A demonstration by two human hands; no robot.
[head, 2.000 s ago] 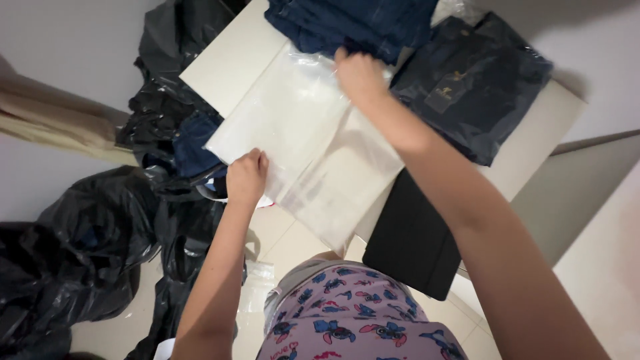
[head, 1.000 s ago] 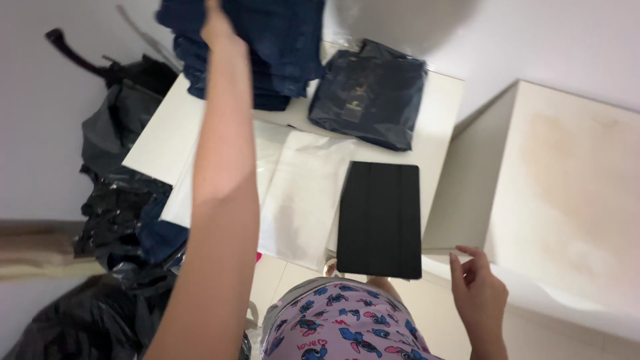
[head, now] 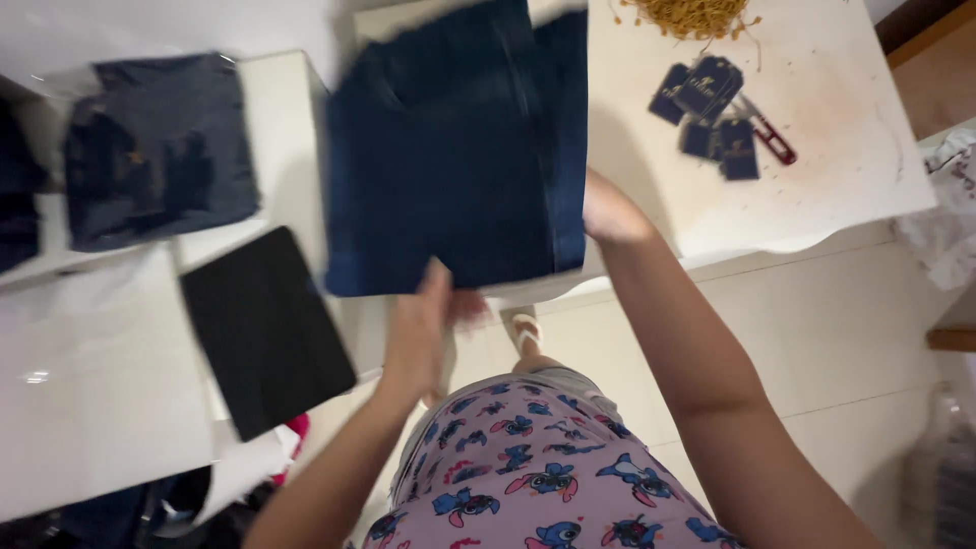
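A folded pair of dark blue jeans (head: 450, 168) is held up between my two hands in front of me. My left hand (head: 427, 328) is at its lower edge, the thumb over the front, blurred by motion. Around its right side reaches my right hand (head: 610, 210), the fingers hidden behind the denim. To the left a dark garment in a clear plastic bag (head: 164, 152) lies on a white surface, with a black tablet-like case (head: 267, 332) below it and clear plastic bags (head: 91, 374) further left.
On the white table (head: 823, 175) at right lie navy hang tags (head: 709, 95), red-handled thread snips (head: 774, 141) and a heap of mustard-coloured tag strings (head: 694, 15). Black plastic and dark fabric (head: 114, 507) fill the lower left.
The view has swung to the right. My left hand, earlier on the stack of jeans, now has a folded pair with my right hand, which was free a second ago.
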